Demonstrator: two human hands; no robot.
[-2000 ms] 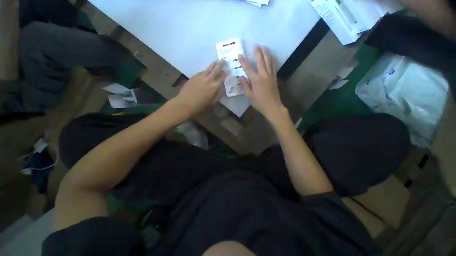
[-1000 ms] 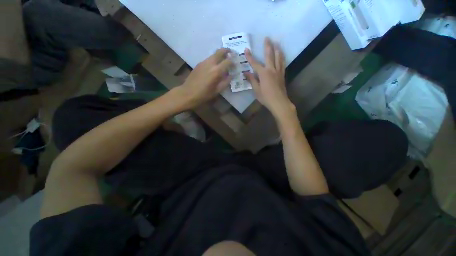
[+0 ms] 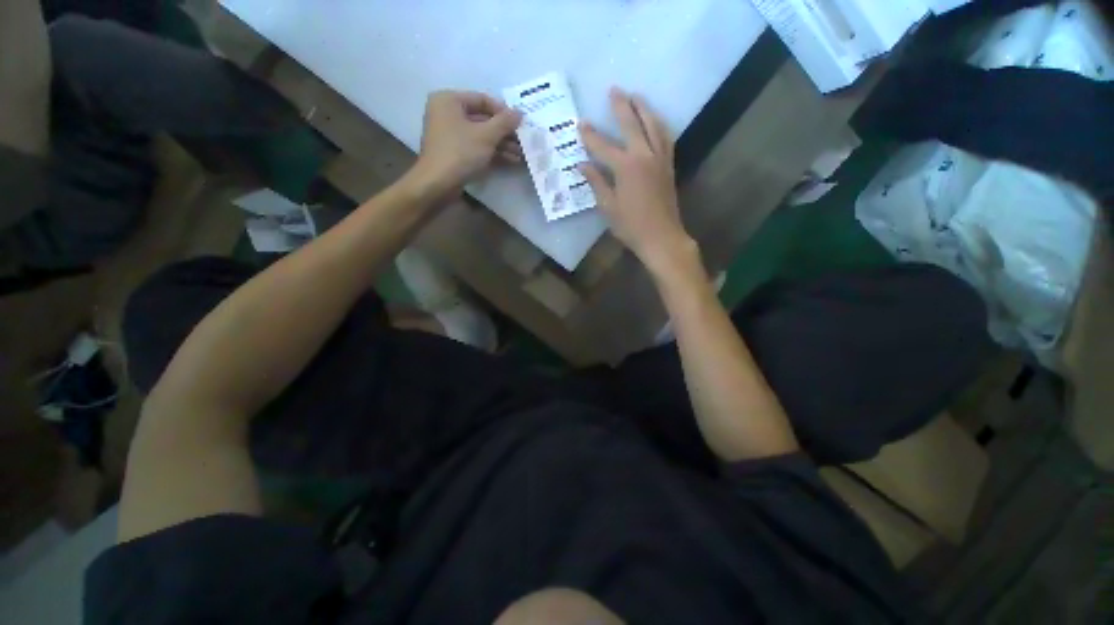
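Observation:
A narrow white printed sheet (image 3: 552, 153) with dark print lies lengthwise on the white table top (image 3: 428, 61), near the corner closest to me. It may be a leaflet or a flat carton; I cannot tell which. My left hand (image 3: 467, 137) is at its upper left edge, with thumb and fingertips pinched together at that edge. My right hand (image 3: 635, 177) rests with spread fingers over its right edge, fingertips touching it. The palm sides of both hands are hidden.
White printed pieces (image 3: 843, 37) overlap at the table's right edge. A large white plastic bag (image 3: 977, 232) is on the green floor at right. A paper scrap (image 3: 275, 222) lies at left below the table. Another person's dark-clothed leg (image 3: 159, 92) is at left; a dark sleeve (image 3: 1014, 116) reaches in at right.
My left hand has moved left off the sheet's middle to its upper left edge, uncovering more print. My right hand stays at the right edge. The view has shifted slightly.

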